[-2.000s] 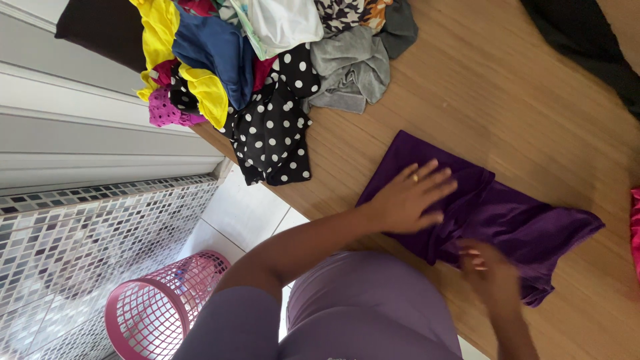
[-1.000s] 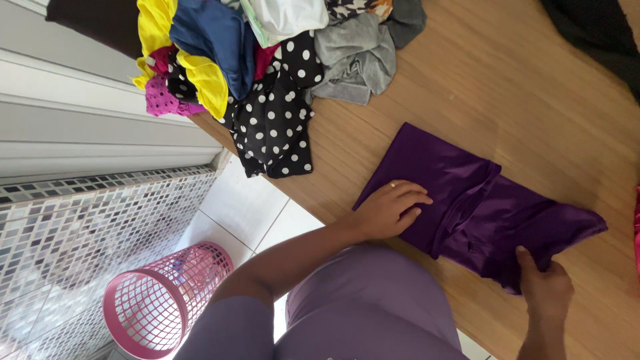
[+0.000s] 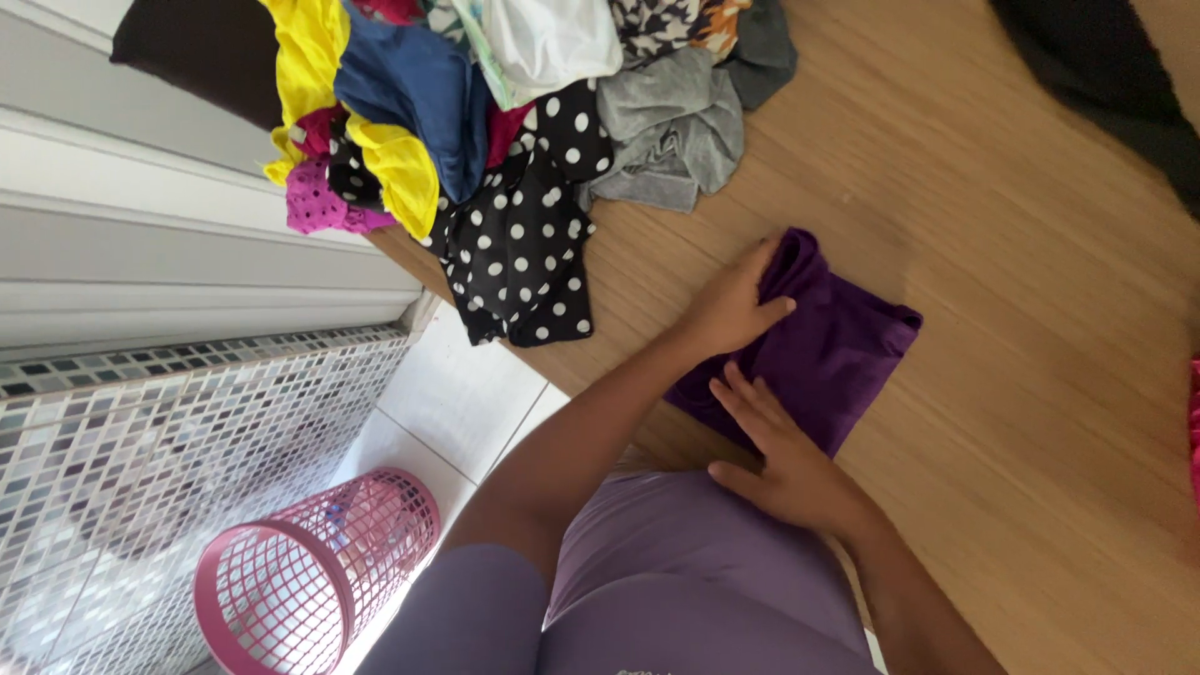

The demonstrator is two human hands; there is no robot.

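A dark purple cloth garment [image 3: 830, 352] lies folded into a compact, roughly square bundle on the wooden table, close to my body. My left hand [image 3: 736, 305] is at its left edge, the thumb on top and the fingers partly hidden behind a rolled-up fold. Flat on the near side of the cloth rests my right hand [image 3: 773, 450], its fingers spread and nothing gripped in it.
A heap of clothes with a black polka-dot garment [image 3: 520, 248], a grey one [image 3: 670, 122] and a yellow one [image 3: 398, 169] lies at the upper left. Black cloth [image 3: 1116, 84] is at the upper right. A pink mesh basket [image 3: 342, 572] stands on the floor beyond the table's edge [image 3: 548, 370].
The purple garment's right part has been folded over to the left, making it shorter. My right hand has moved left with it; my left hand has moved to the far left edge.
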